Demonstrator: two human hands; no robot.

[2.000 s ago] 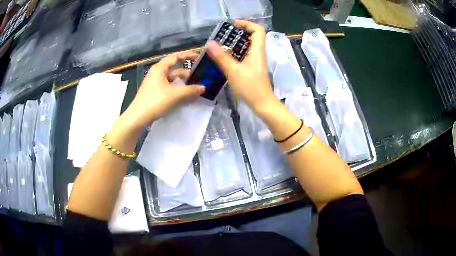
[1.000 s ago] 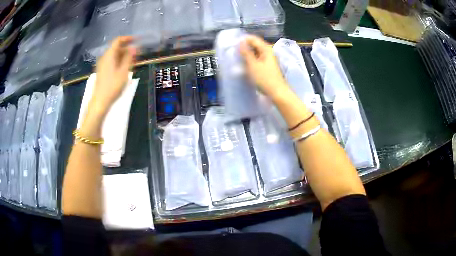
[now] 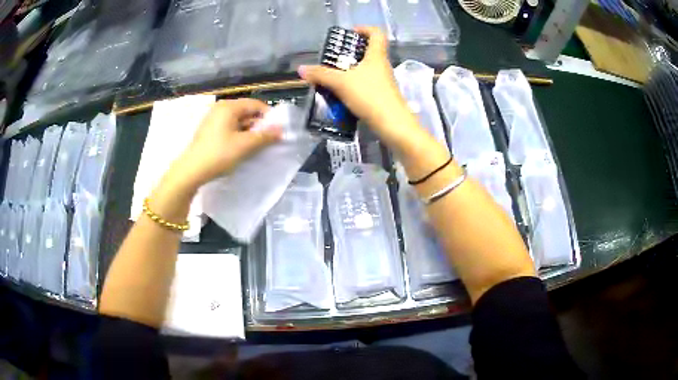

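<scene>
My right hand [image 3: 355,73] grips a black keypad mobile phone [image 3: 332,111] tilted above the back of the tray, its white keys at the top. My left hand [image 3: 227,133] holds an empty milky protective bag [image 3: 256,182] that hangs slanting over the tray's left edge; its upper end is near the phone's lower part. The blister tray [image 3: 446,300] lies below with several bagged phones [image 3: 366,237] in its pockets. Part of its back left is hidden by my hands and the bag.
A stack of empty bags [image 3: 172,137] lies left, and a smaller white pile [image 3: 206,293] near the table edge. Another tray of bagged phones [image 3: 46,245] is far left. Stacked trays [image 3: 297,44] stand at the back. A small fan [image 3: 491,7] is at the back right.
The bagged phone in my right hand has gone down into the tray's back row. My right hand now holds a bare phone, and my left hand has taken a bag. The view has shifted slightly.
</scene>
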